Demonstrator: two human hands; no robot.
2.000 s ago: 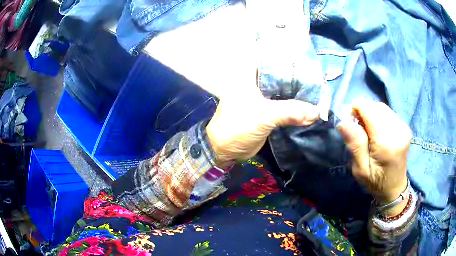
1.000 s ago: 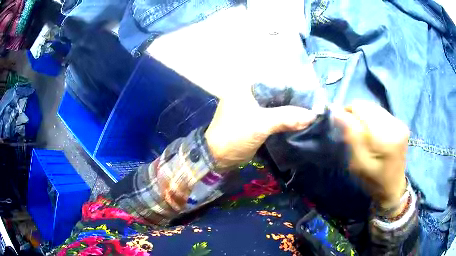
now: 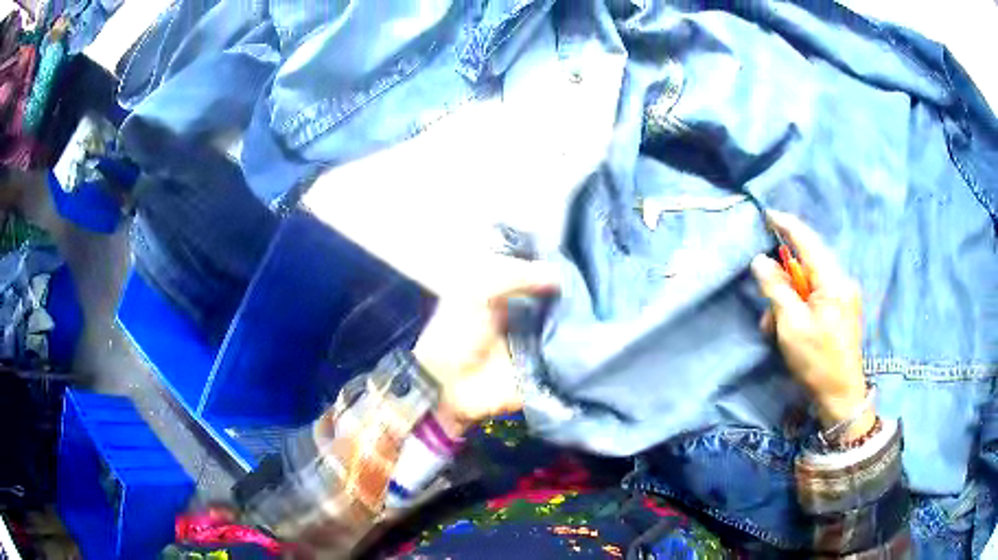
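Observation:
A large light-blue denim garment (image 3: 700,273) lies spread in front of me, with pale stitching and a pocket edge near its middle. My left hand (image 3: 476,350) is blurred at the garment's near left edge, with its fingers curled around a fold of denim. My right hand (image 3: 815,317) is over the right part of the garment, closed around a small tool with an orange-red handle (image 3: 796,271). The tool's blades cannot be made out clearly.
The white table top (image 3: 405,191) shows left of the garment. A large blue crate (image 3: 257,328) with dark cloth stands at the left. A smaller blue crate (image 3: 126,470) is at lower left. Another blue container (image 3: 88,202) and heaped clothing are at far left.
The dark bunched cloth between my hands has gone from view, and light denim lies there. My left hand has moved left and down. My right hand has opened out slightly, showing the orange-red handle.

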